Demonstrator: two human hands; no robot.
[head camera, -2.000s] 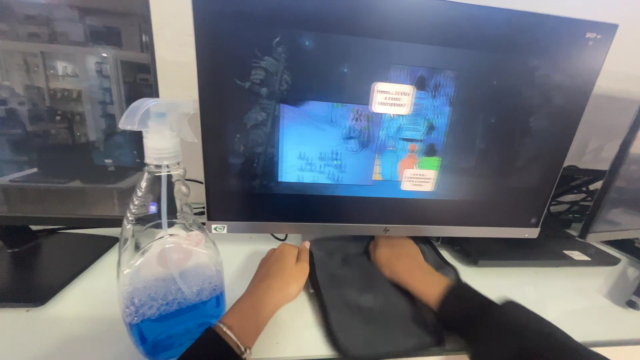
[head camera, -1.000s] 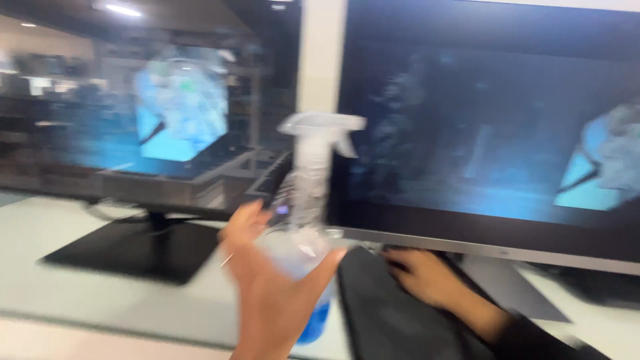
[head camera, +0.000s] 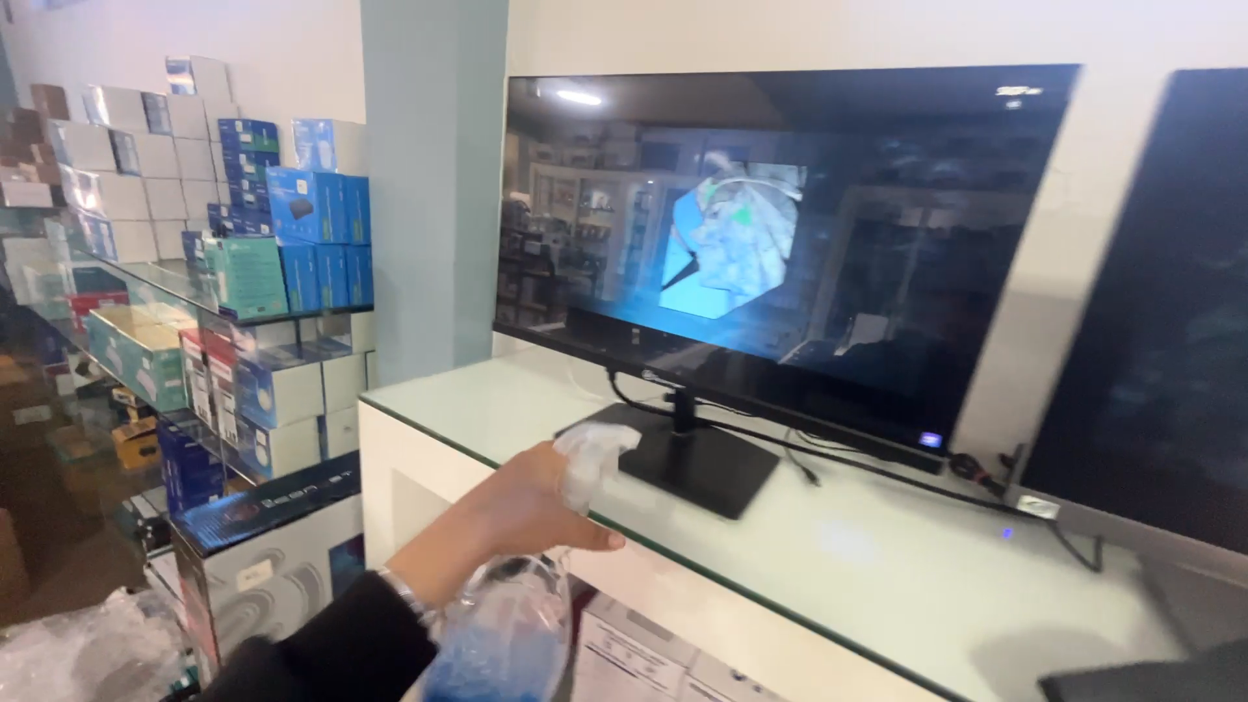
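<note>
My left hand (head camera: 526, 502) is closed around the neck of a clear plastic spray bottle (head camera: 502, 629) with blue liquid in its lower part. Its white trigger head (head camera: 593, 463) points toward the base of a black monitor (head camera: 780, 234). The bottle is in front of the glass-topped counter's front edge. This monitor stands on a flat black base (head camera: 707, 478) and its screen is lit with a picture. My right hand is outside the view. A dark thing, perhaps the black cloth, shows at the bottom right corner.
A second monitor (head camera: 1160, 331) stands at the right. Black cables (head camera: 838, 453) run behind and beside the stand on the counter (head camera: 829, 556). To the left, glass shelves hold stacked boxes (head camera: 312, 205), with a large box (head camera: 273, 556) below. Another box (head camera: 634, 653) sits under the counter.
My left hand has lifted the spray bottle off the counter and carried it left. My right hand, earlier on a black cloth, has gone out of view. The view has swung left.
</note>
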